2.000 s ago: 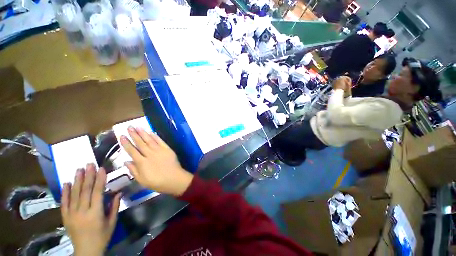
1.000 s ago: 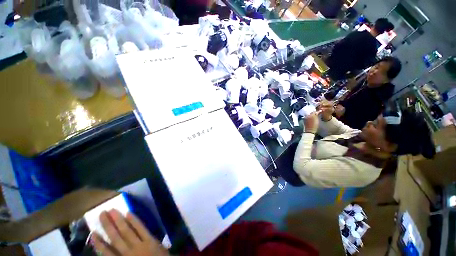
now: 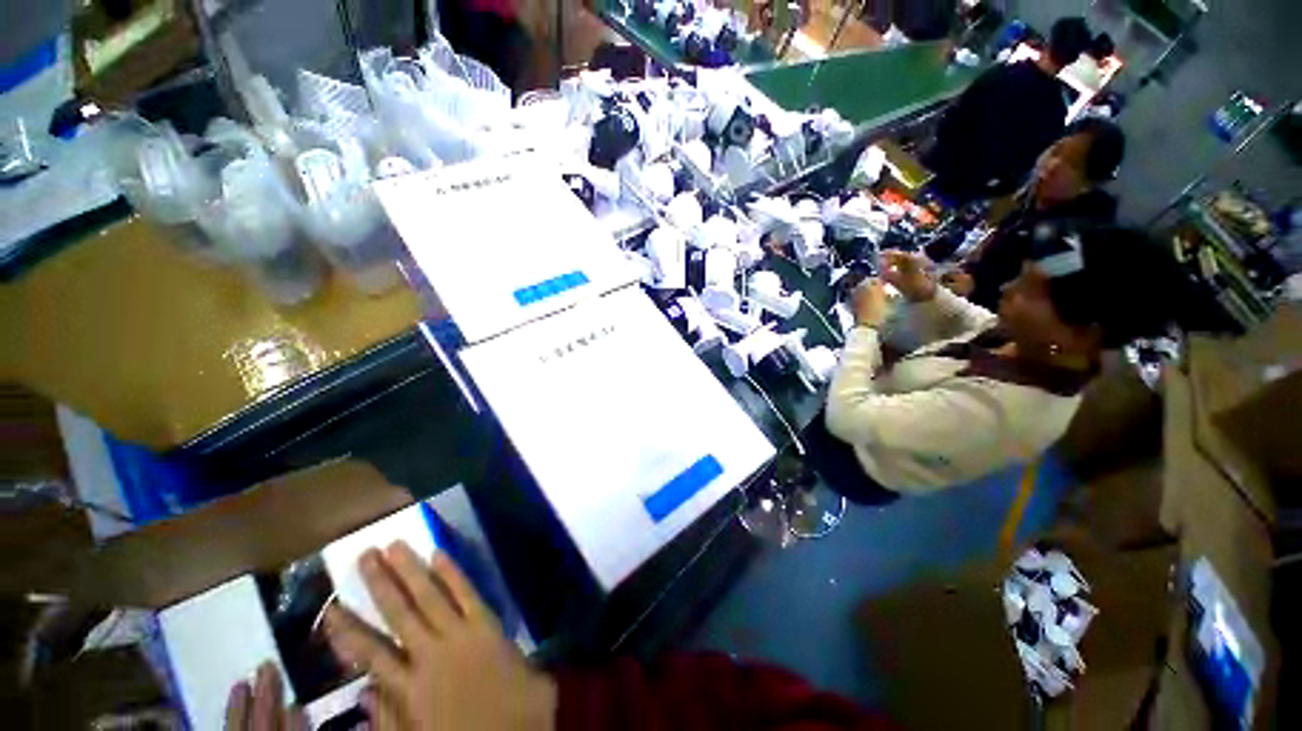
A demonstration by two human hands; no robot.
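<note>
An open retail box with a raised brown flap [image 3: 271, 507] lies at the lower left. Inside are two white inner cartons, one on the left [image 3: 221, 643] and one on the right [image 3: 374, 564], with a dark cavity between them. My right hand [image 3: 443, 650] lies flat with its fingers on the right carton. My left hand [image 3: 264, 707] is mostly cut off by the bottom edge; only fingertips show, on the left carton. Two closed retail boxes with white tops and blue labels, a near one [image 3: 614, 429] and a far one [image 3: 500, 236], stand right of the open box.
Bagged camera units [image 3: 271, 200] stand on the yellowish surface [image 3: 186, 314]. Loose security cameras [image 3: 714, 214] are heaped beyond the closed boxes. A person in a cream top [image 3: 957, 414] and others are at the right. Shipping cartons [image 3: 942, 643] are at the lower right.
Since one second ago the view has shifted, so the open box and both inner cartons show more, and my left fingertips are now in view. My right hand remains on the right carton.
</note>
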